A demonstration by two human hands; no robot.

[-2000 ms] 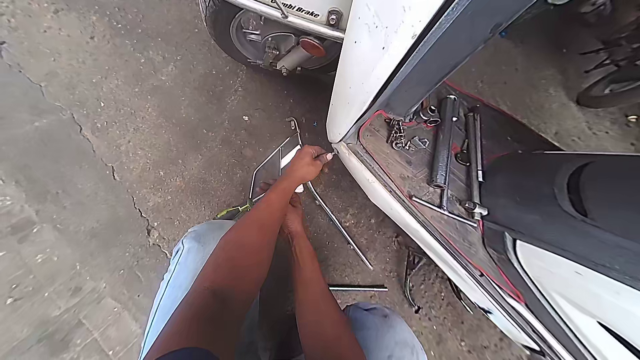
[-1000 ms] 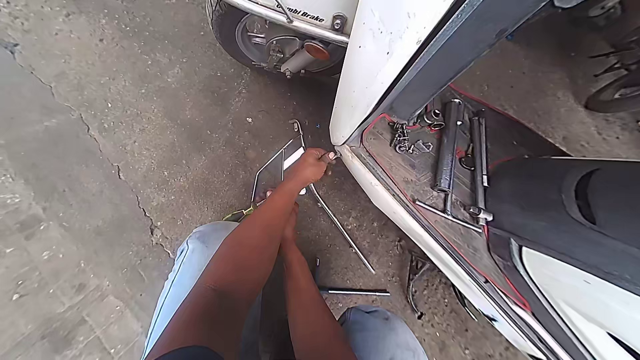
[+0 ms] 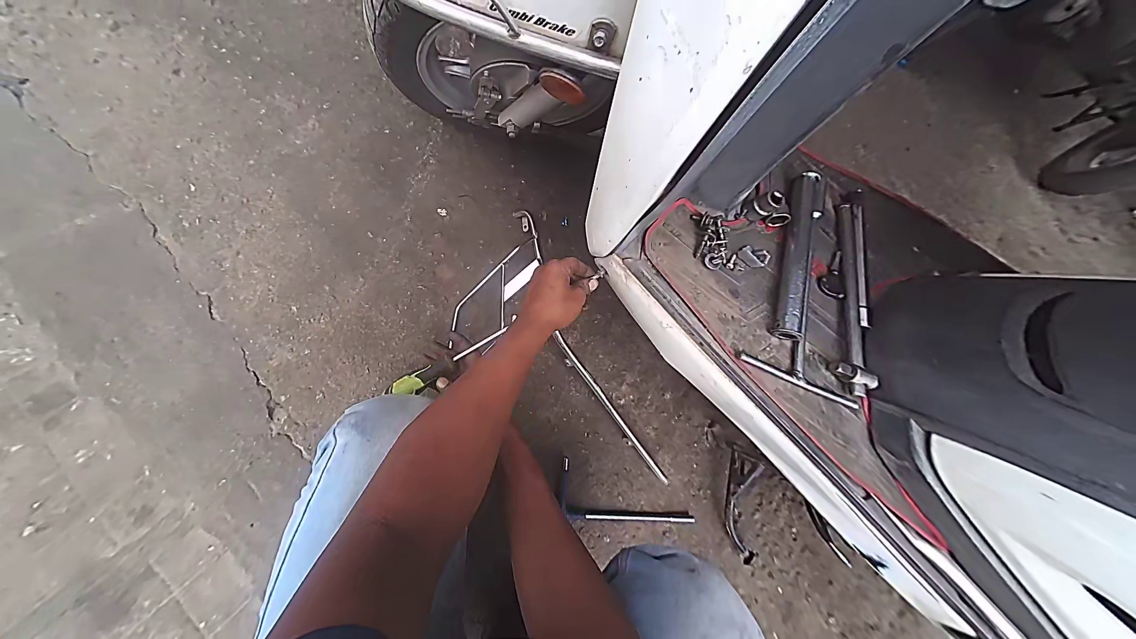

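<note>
My left hand (image 3: 559, 291) reaches up to the front lower corner of the white scooter body panel (image 3: 635, 297), its thumb and fingers pinched on a small part that is too small to name. My right arm crosses beneath the left forearm; my right hand (image 3: 469, 348) is mostly hidden there, beside a chrome tubular guard (image 3: 479, 286) on the ground. A yellow-green object (image 3: 408, 383) lies by that hand, above my left knee. From under my left hand a long chrome bar (image 3: 612, 408) slants down to the right.
A T-handle wrench (image 3: 630, 516) lies between my knees and the scooter. On the scooter's footboard (image 3: 737, 311) are metal tubes (image 3: 799, 257), small bolts (image 3: 713, 240) and another T-handle wrench (image 3: 799, 377). A second scooter's wheel (image 3: 399, 62) stands ahead.
My right hand, partly seen below the left wrist two seconds ago, has shifted left and is now mostly behind the left forearm. My left hand stays at the panel corner.
</note>
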